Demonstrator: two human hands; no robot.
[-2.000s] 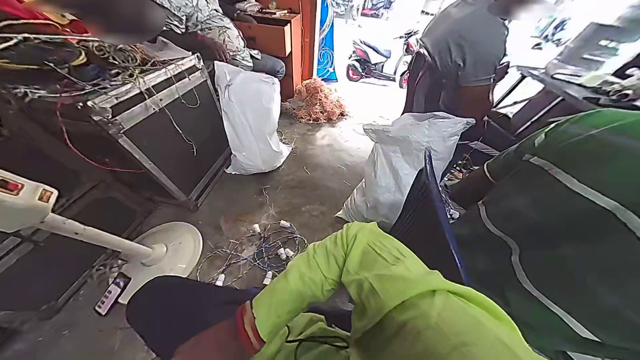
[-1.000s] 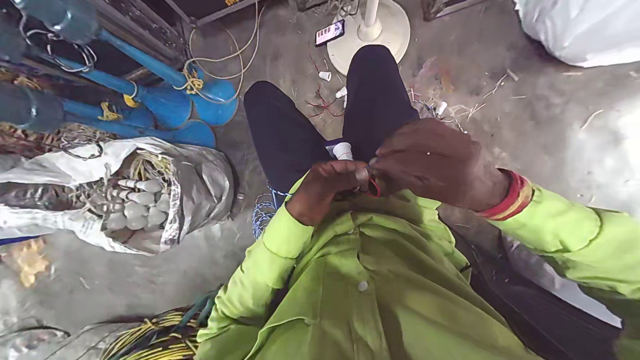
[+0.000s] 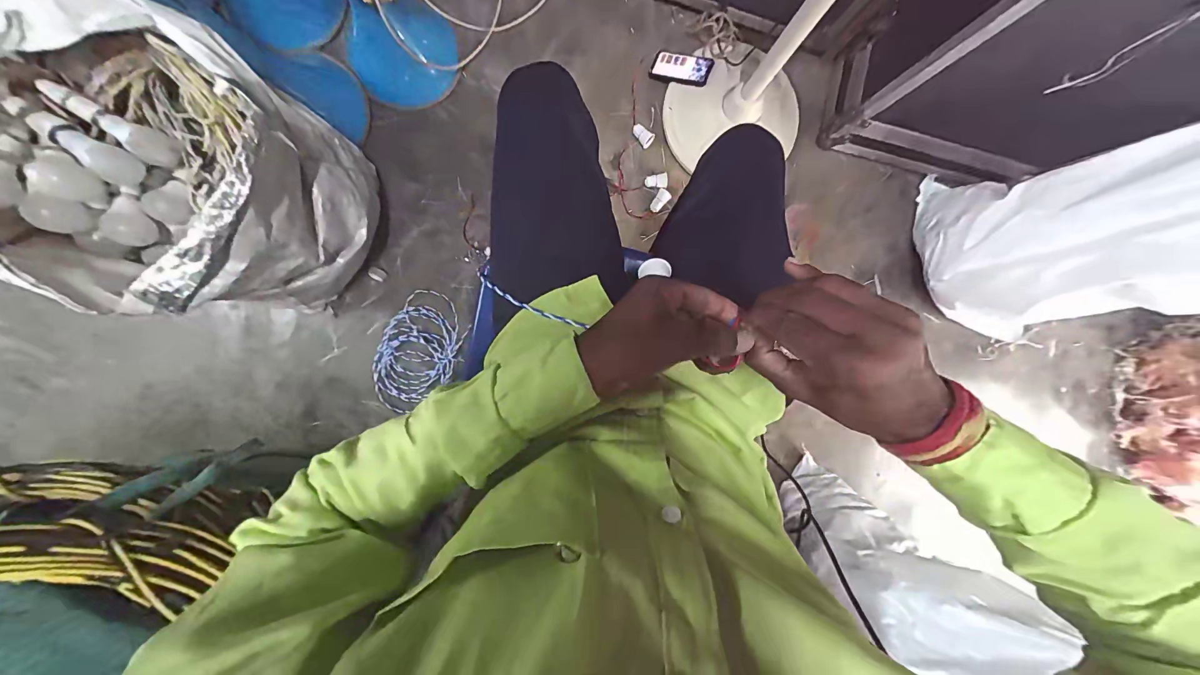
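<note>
In the head view my left hand (image 3: 652, 333) and my right hand (image 3: 848, 352) meet above my lap. Their fingertips pinch a short red wire (image 3: 720, 365) between them. A white round cap or holder (image 3: 654, 268) shows just beyond my left hand. A twisted blue and white wire (image 3: 534, 307) runs from my left hand over my thigh towards a loose coil (image 3: 415, 352) of like wire on the floor. What lies inside my fingers is mostly hidden.
Small white holders (image 3: 658, 180) with red wires lie on the floor, near a round stand base (image 3: 684, 117) and a phone-like device (image 3: 682, 68). At left stand an open sack of bulbs (image 3: 328, 216) and blue drums (image 3: 403, 56). A white sack (image 3: 1078, 234) is at right.
The view has swung down from the room to my lap. Both hands, one second ago together over the lap, are still together there.
</note>
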